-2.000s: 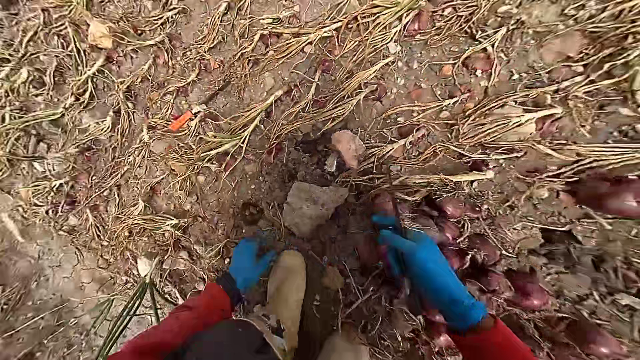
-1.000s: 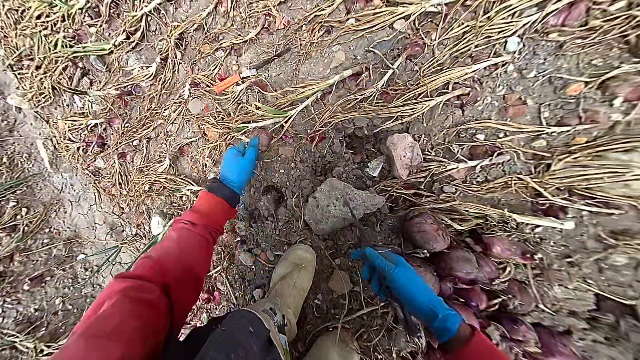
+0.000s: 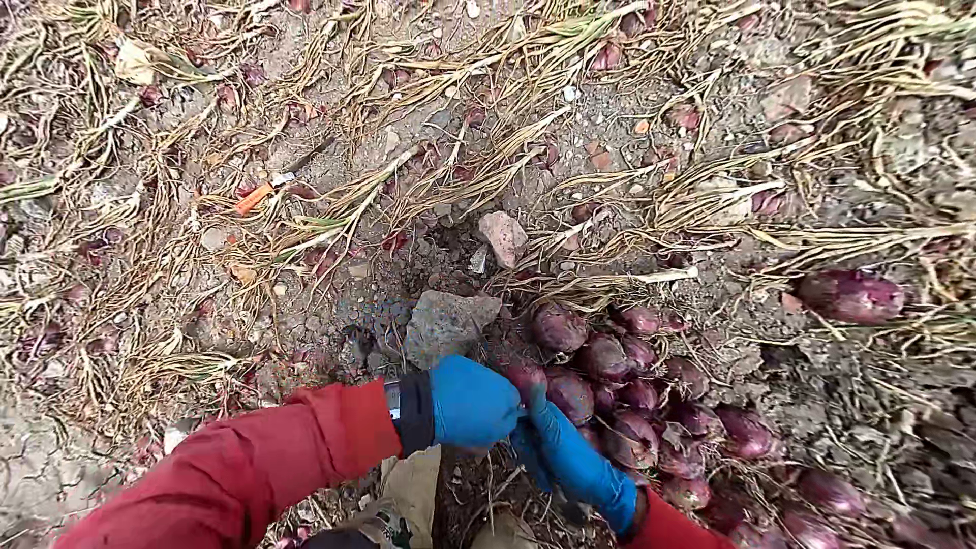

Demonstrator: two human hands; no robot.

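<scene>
My left hand (image 3: 474,404), in a blue glove, reaches across to the pile's left edge, its fingers closed close to a red onion (image 3: 524,379); whether they hold it is not clear. Against it sits my right hand (image 3: 568,454), also blue-gloved, its fingers partly hidden and blurred; any tool in it cannot be made out. Several red onions (image 3: 629,438) lie heaped just right of both hands. A large grey stone (image 3: 450,324) rests above my left hand.
A pinkish stone (image 3: 503,238) lies above the grey one. A knife with an orange handle (image 3: 254,198) lies on the soil at upper left. Dried onion stalks (image 3: 366,191) cover much of the ground. One onion (image 3: 852,296) lies apart at right. My boot (image 3: 412,488) stands below.
My left hand, which was out to the left at a small round thing one second ago, has come right to meet my right hand beside the onion pile.
</scene>
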